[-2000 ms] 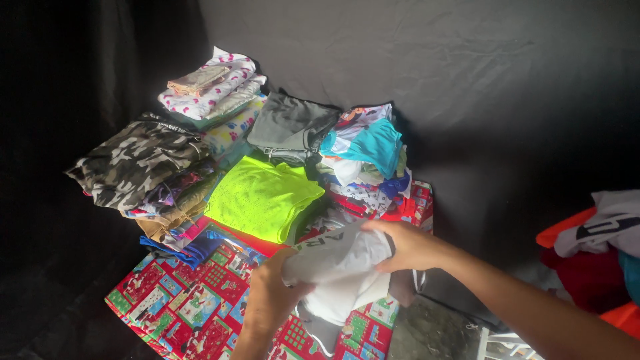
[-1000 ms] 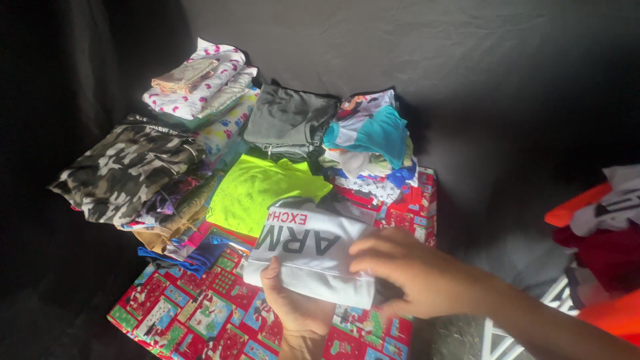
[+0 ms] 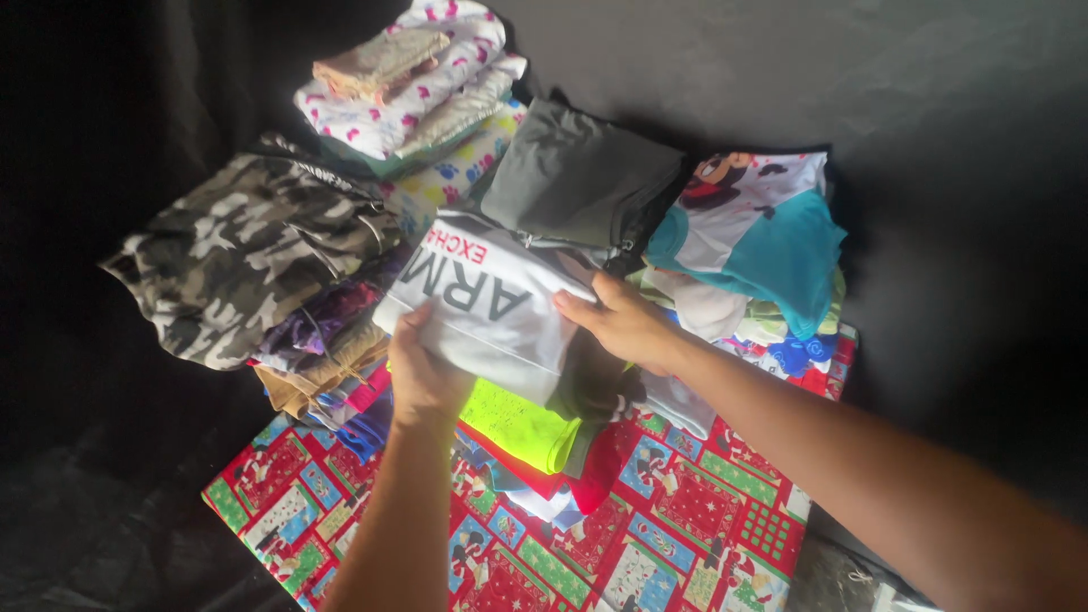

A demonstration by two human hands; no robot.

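Both my hands hold a folded white shirt with large lettering (image 3: 489, 302) above the middle stack of clothes. My left hand (image 3: 425, 365) grips its near left edge, thumb on top. My right hand (image 3: 625, 323) grips its right side, thumb on top. Beneath the shirt, a folded neon yellow garment (image 3: 518, 429) shows in part, with red cloth (image 3: 599, 467) under it. Just behind the shirt sits a stack topped by a folded dark gray garment (image 3: 586, 174).
Folded camouflage pants (image 3: 263, 246) top the left stack. Behind them are folded white fabrics with pink marks (image 3: 374, 119). A white and teal printed garment (image 3: 765, 246) tops the right stack. The stacks stand on a surface with a red patterned cover (image 3: 680, 527), before a dark cloth backdrop.
The folded white shirt has moved in both hands from the near side of the stacks to above the neon yellow garment, now largely covering it. The view has come closer to the stacks.
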